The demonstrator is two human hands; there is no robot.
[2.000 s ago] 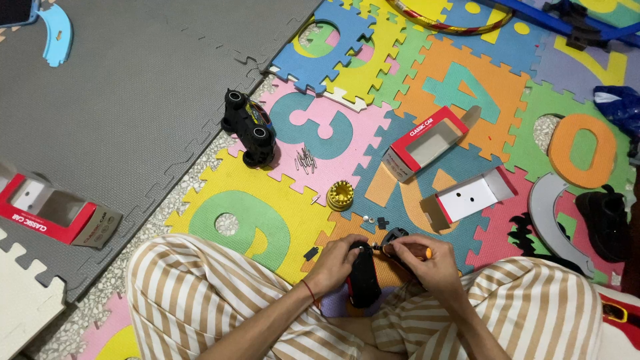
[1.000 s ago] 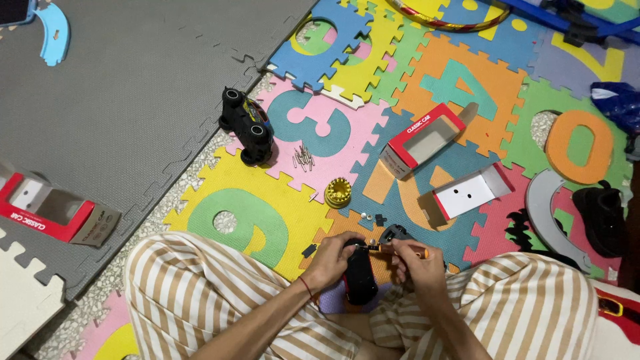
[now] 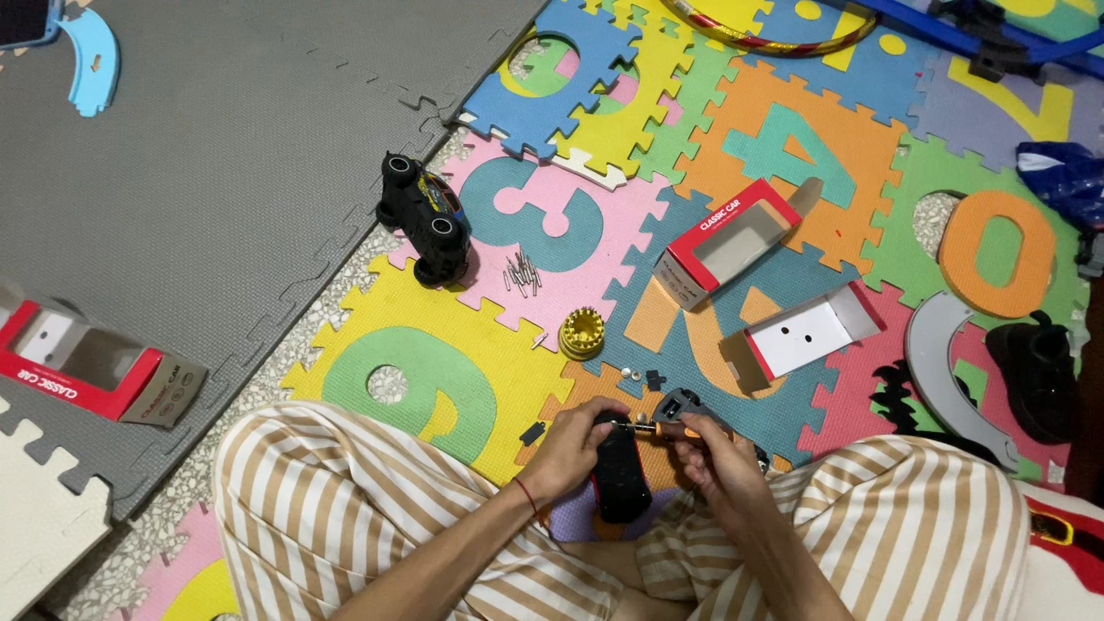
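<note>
My left hand (image 3: 573,448) grips the upper end of a black toy car body (image 3: 623,474) with red edges. In my right hand (image 3: 720,461) is a screwdriver with an orange handle (image 3: 668,429); its metal shaft points left to the car body's top end. A grey toy car chassis (image 3: 678,405) lies just beyond my right fingers, partly hidden by them. Small silver pieces (image 3: 636,375) and a small black part (image 3: 656,379) lie past the hands. Farther off stands a yellow round holder (image 3: 581,333) with bits around its rim.
Loose screwdriver bits (image 3: 522,274) lie on the pink foam tile. A black toy car (image 3: 424,220) rests on its side at the grey mat's edge. Open red car boxes (image 3: 729,241) (image 3: 811,332) stand ahead, another box (image 3: 95,366) at the left. A grey curved track (image 3: 936,379) and black shoe (image 3: 1033,379) lie right.
The right hand has turned and shifted slightly around the screwdriver, whose handle was pointing right from the fingers earlier. The left hand stays on the black car body.
</note>
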